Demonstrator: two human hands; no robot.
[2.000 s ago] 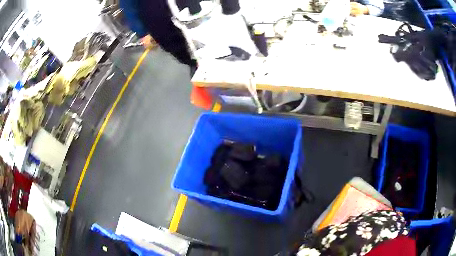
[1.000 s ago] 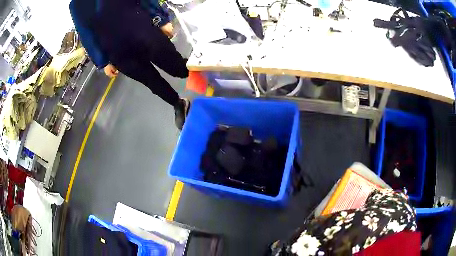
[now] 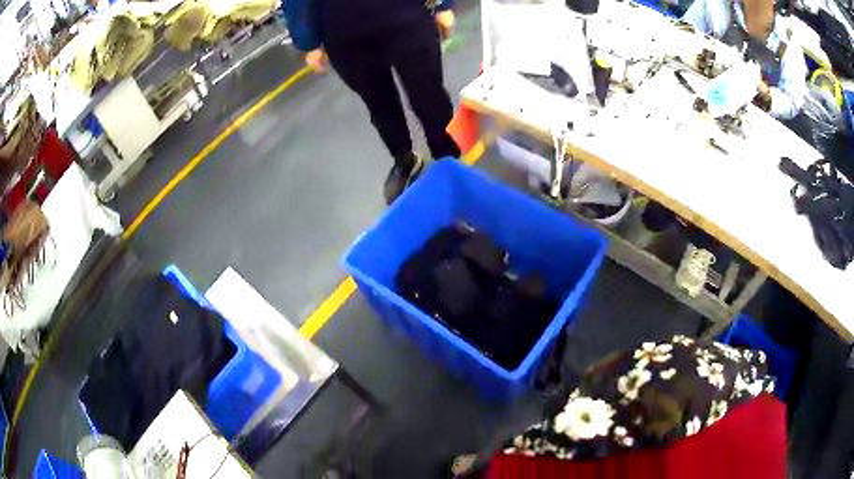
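Observation:
Neither of my hands shows. A deep blue plastic crate (image 3: 393, 301) stands on the floor in front of me, with dark pieces (image 3: 468, 281) heaped in its bottom. My floral sleeve or garment (image 3: 637, 398) and a red cloth (image 3: 721, 447) fill the lower right. The white wood-edged table (image 3: 646, 140) stands at the upper right, with dark fabric pieces (image 3: 826, 210) lying on its right part.
A person in dark trousers (image 3: 389, 56) stands beyond the crate. At lower left, dark garments (image 3: 169, 341) lie over another blue crate (image 3: 245, 388), beside a low stand (image 3: 272, 337). A clear waste bin (image 3: 599, 198) is under the table, and a trolley (image 3: 131, 122) is at upper left.
The view has turned left, so the table and crate sit further right. More of the garments at lower left shows. The cushioned stool has gone from view. The person stands closer to the table.

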